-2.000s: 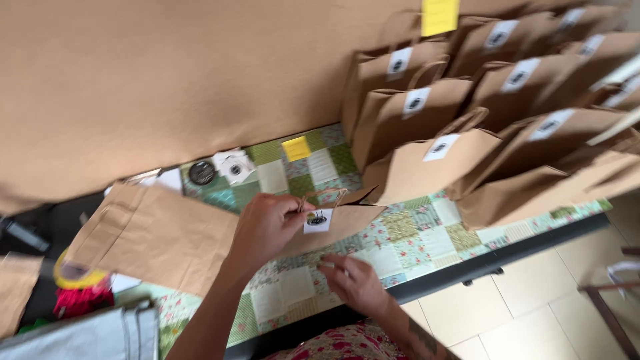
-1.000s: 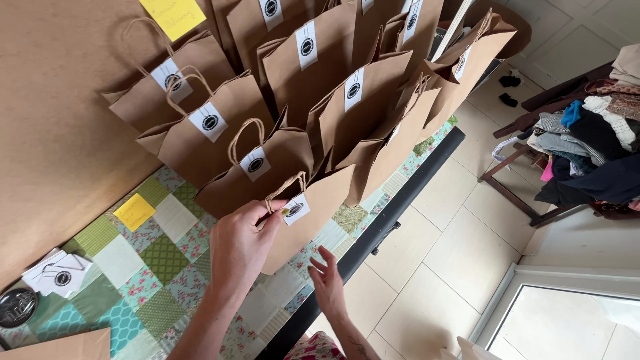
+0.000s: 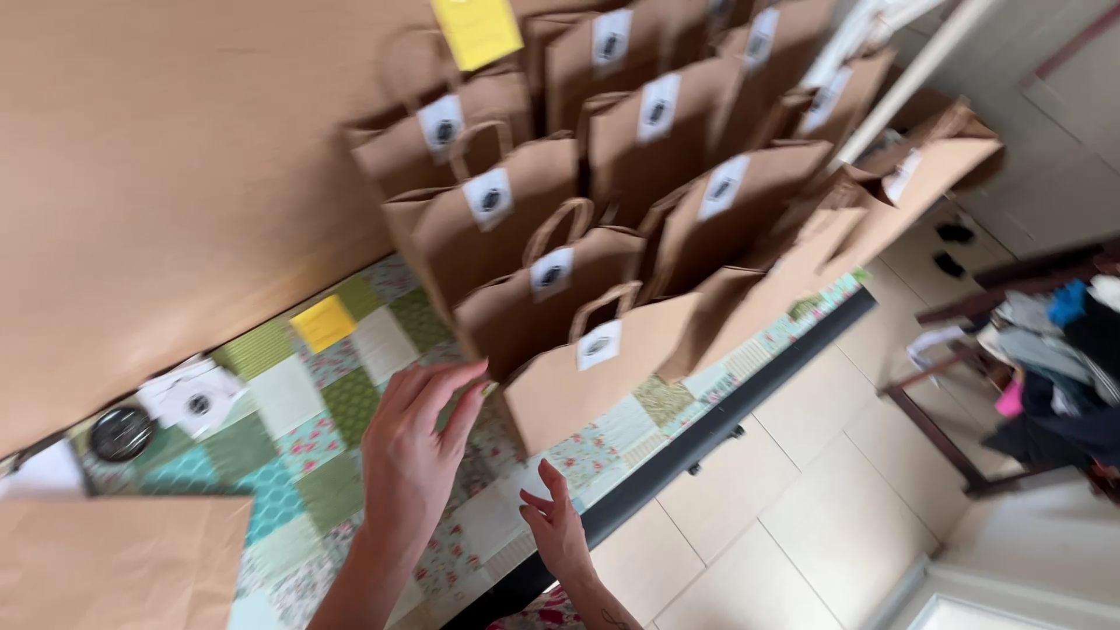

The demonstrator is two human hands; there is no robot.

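My left hand is raised over the patchwork cloth, fingers curved and apart, holding nothing. Just right of its fingertips stands the nearest brown paper bag, with a twisted paper handle and a white sticker bearing a round black mark. My right hand is at the table's front edge below that bag, empty, fingers spread. Behind the bag several more brown paper bags with like stickers stand in rows. A flat brown paper bag lies at the lower left.
White stickers and a round dark-lidded container lie at the left. A yellow note is on the cloth, another at the top. The dark table edge borders a tiled floor. Clothes are heaped on a wooden-framed piece at right.
My left hand held a stickered bag by its handle and has let go; that bag now stands in front of the others. The view swung right after the earliest frame.
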